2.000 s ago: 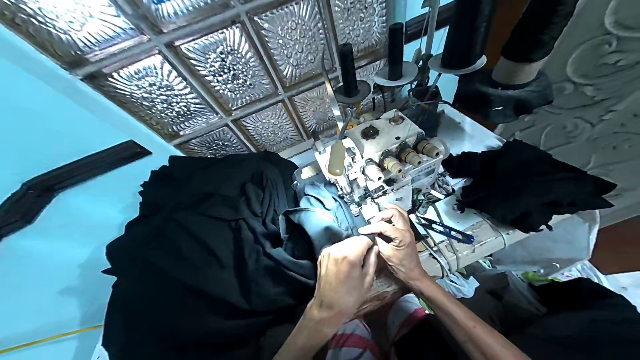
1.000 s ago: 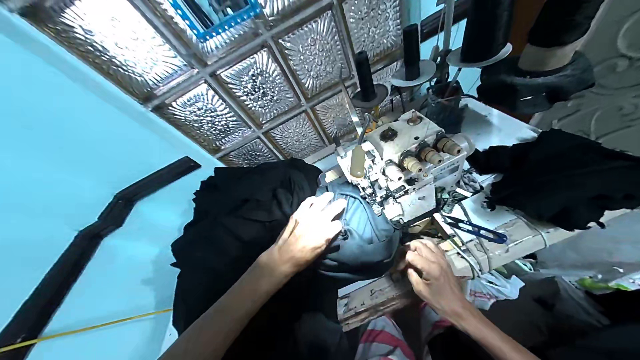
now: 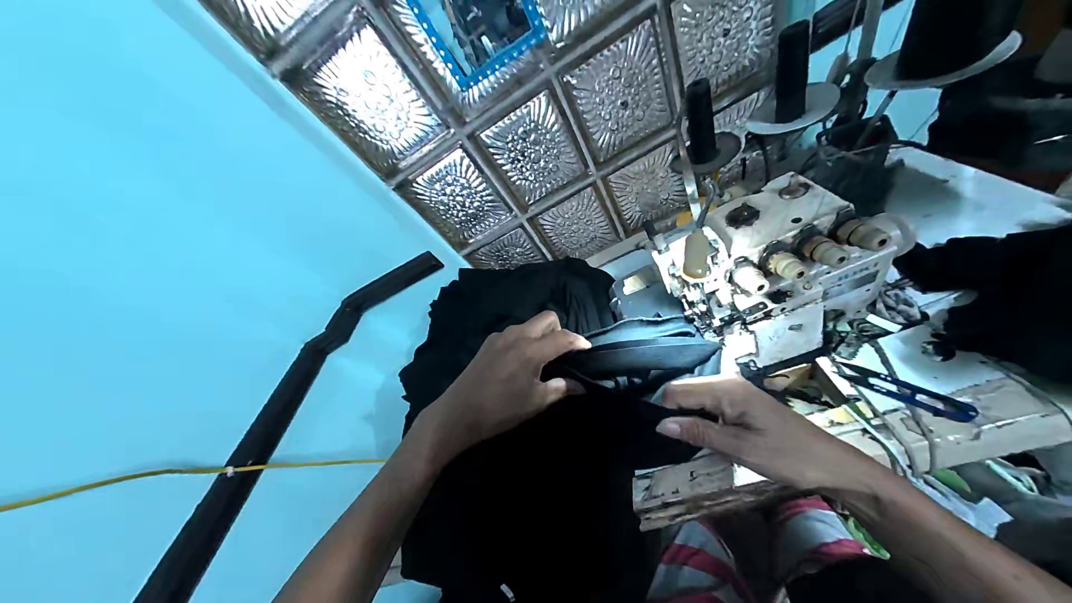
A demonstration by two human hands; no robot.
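Dark fabric [image 3: 645, 356] lies in folds in front of a white overlock sewing machine [image 3: 779, 251], its upper edge lit grey-blue. On its left side my left hand [image 3: 523, 364] pinches the cloth between thumb and fingers. My right hand [image 3: 729, 419] grips the same fabric near the front right, just below the machine's needle area, thumb on top. Part of the cloth reaches the presser foot area, where bright light hides detail. More black cloth [image 3: 536, 289] is heaped behind and below my left hand.
Thread cones [image 3: 791, 71] stand behind the machine. A blue-handled tool [image 3: 913, 394], perhaps thread snips, lies on the worn table edge [image 3: 1005, 419] at right, near loose threads. Black fabric [image 3: 1005, 293] is piled farther right. A blue-framed mirror [image 3: 481, 38] hangs against patterned glass panes.
My right hand, apart from the fabric one second ago, now grips it. My left hand has come off the top of the bunched grey-blue cloth and holds its left edge. The view has shifted.
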